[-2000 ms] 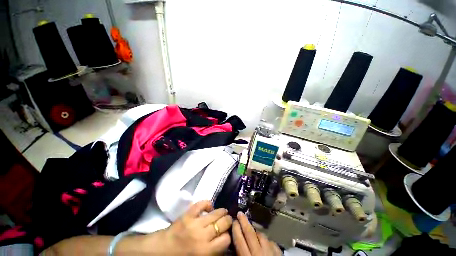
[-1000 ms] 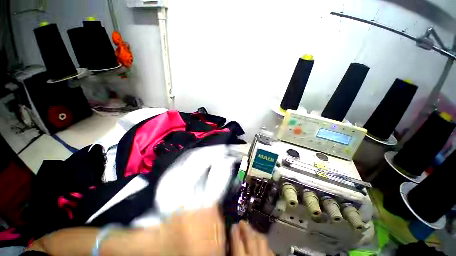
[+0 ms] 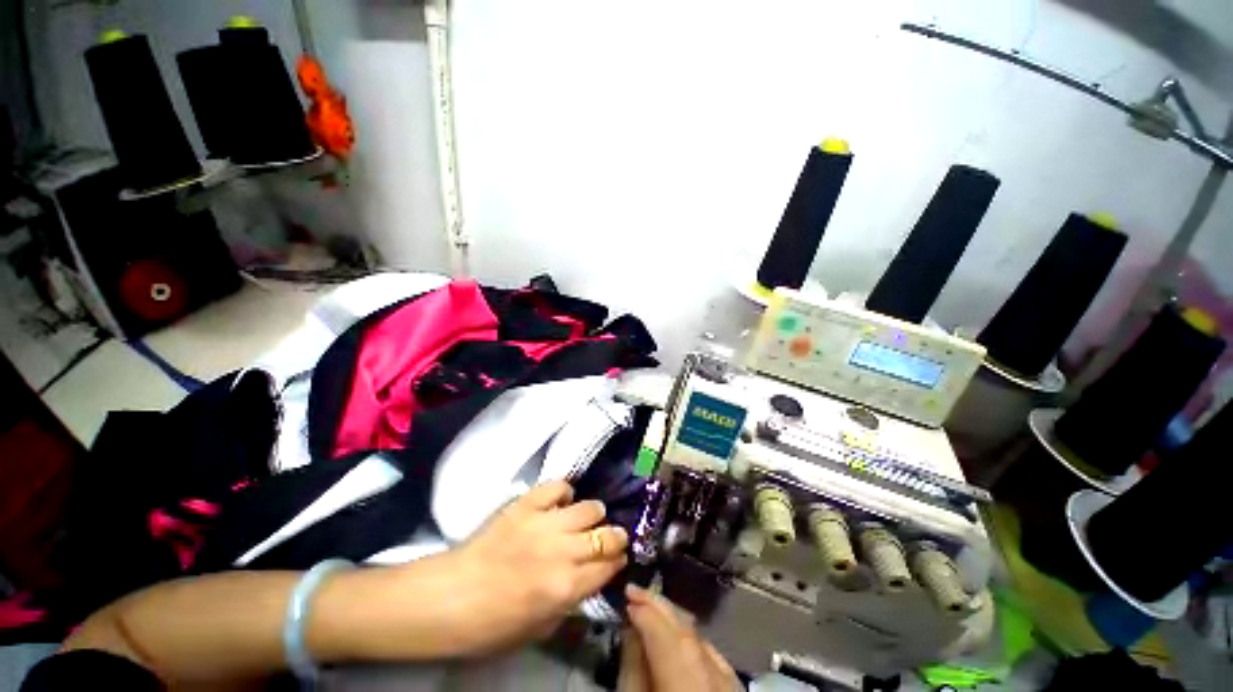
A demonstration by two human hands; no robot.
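Observation:
The garment lies in a heap left of the overlock machine (image 3: 798, 595), with a white panel (image 3: 494, 460), a black panel (image 3: 325, 507) and a pink panel (image 3: 406, 354). My left hand (image 3: 548, 554), with a ring and a pale bracelet at the wrist, presses on the cloth just left of the needle area (image 3: 656, 521). Its fingers are bent over the cloth edge. My right hand (image 3: 669, 649) is at the bottom edge, partly cut off, its fingertips on the dark cloth in front of the needle area. What lies under its fingers is hidden.
The control panel (image 3: 865, 358) tops the machine, with four tension dials (image 3: 832, 530) on its front. Black thread cones (image 3: 933, 243) stand behind and right. More cones (image 3: 142, 108) and a second machine (image 3: 149, 270) are at the left. A white wall (image 3: 649, 135) is behind.
My left hand blurred in motion a second ago and now rests further up the cloth, with more forearm showing. The white panel has shifted slightly. The view has moved a little.

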